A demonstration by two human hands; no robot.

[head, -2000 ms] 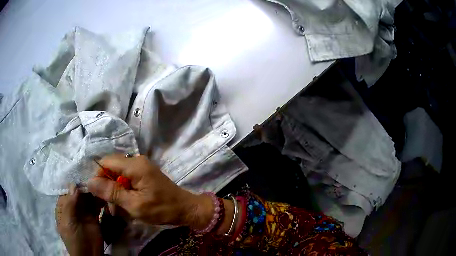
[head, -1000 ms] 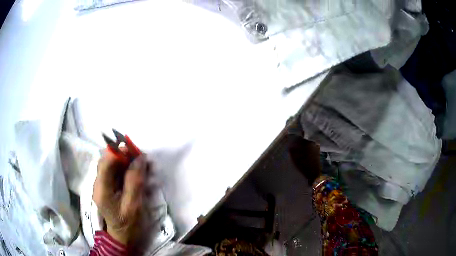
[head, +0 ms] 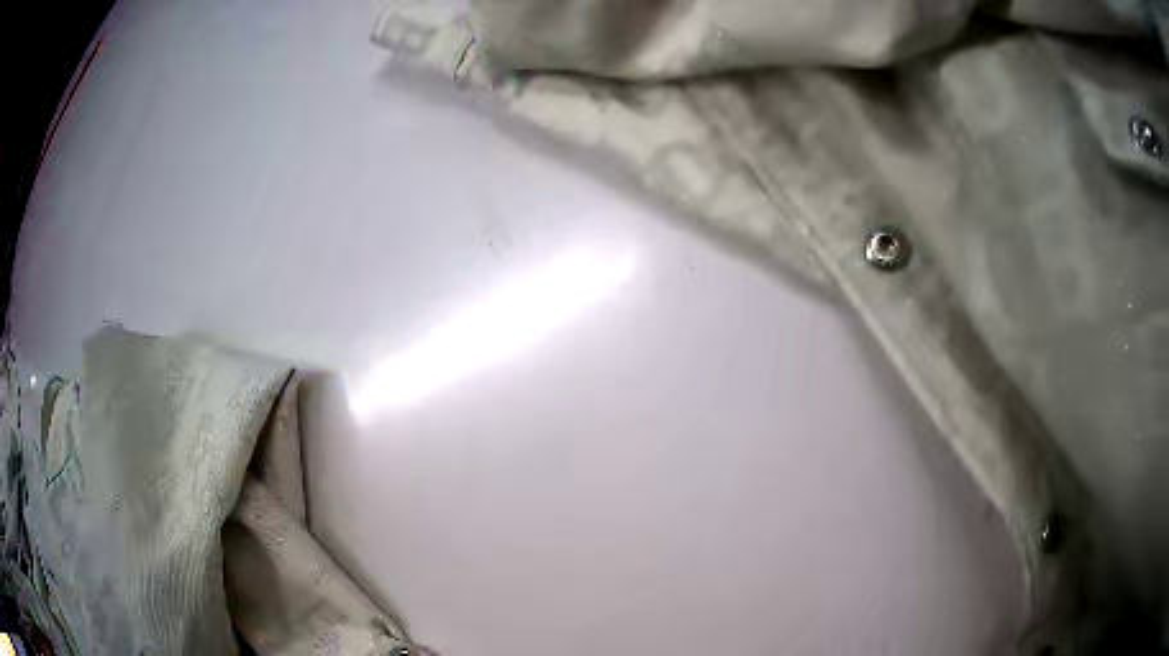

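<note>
No hand shows in the frame. A large pale grey-white jacket [head: 1026, 295] fills the right and upper right, close to the camera. Its stitched placket [head: 897, 346] runs down to the lower right. A silver metal snap [head: 886, 249] sits on it, and another snap [head: 1146, 137] shows at the right edge. A second pale garment [head: 167, 474] lies folded at the lower left, with a small metal fastener [head: 401, 651] at the bottom edge. The snips are not in view.
The glossy white table [head: 551, 500] shows between the two garments, with a bright light streak across it. A dark area lies past the table's curved edge at the upper left.
The view has shifted. The hand with the open red-handled snips has left the picture. The upper right jacket now fills much more of the frame. The dark floor area at right is gone.
</note>
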